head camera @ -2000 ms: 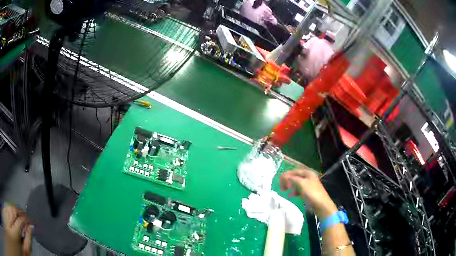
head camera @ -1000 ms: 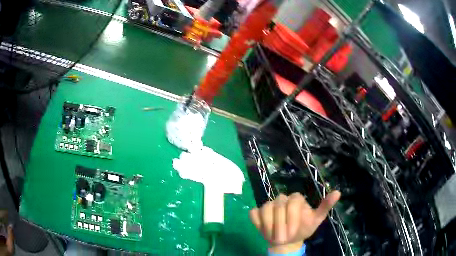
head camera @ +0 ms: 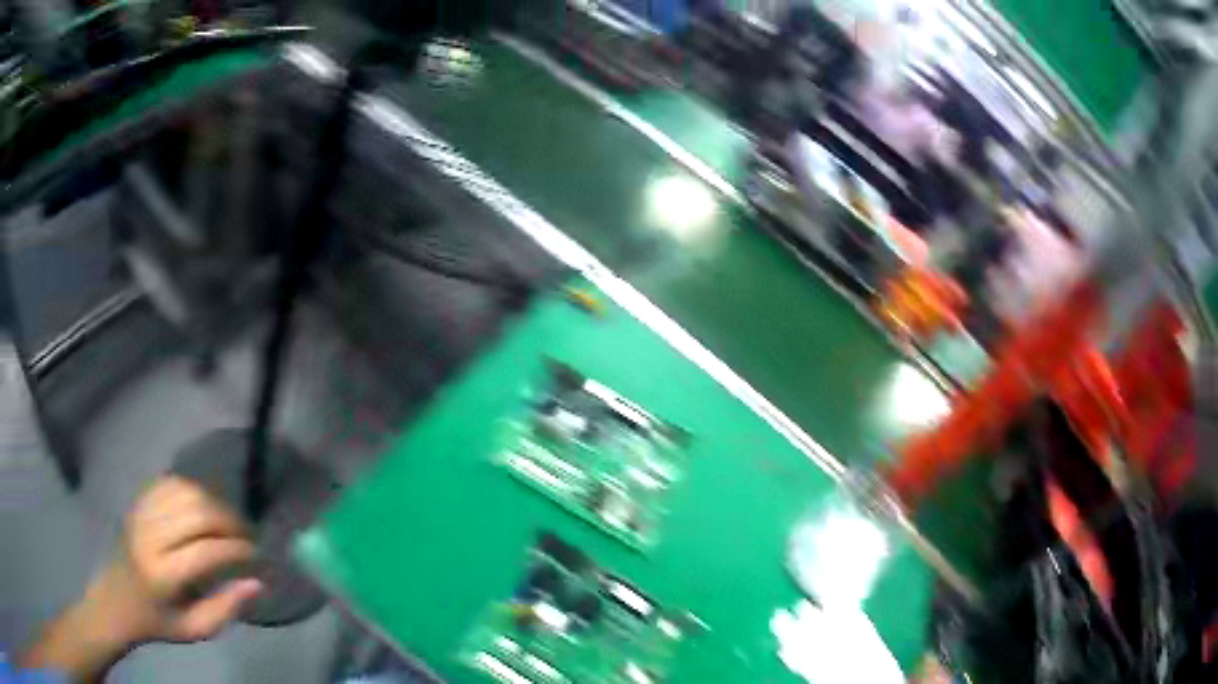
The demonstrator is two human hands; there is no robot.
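The frame is blurred. Two green circuit boards lie on the green table: the farther board and the nearer board, which the bottom edge cuts off. My left hand is off the table's left side, fingers curled in and thumb close to them; nothing shows in it. A small skin-coloured patch at the bottom right may be my right hand; the edge cuts it off. A white cloth or paper lies right of the boards. The glue gun is not visible.
A clear container with white contents stands by the red slanted post. A green conveyor runs behind the table. A small yellow tool is at the far corner. A black fan stand is at left.
The view has swung left. My left hand has come further into view. My right hand, seen fully a second ago, is now almost out of the picture. The boards have not visibly moved on the table.
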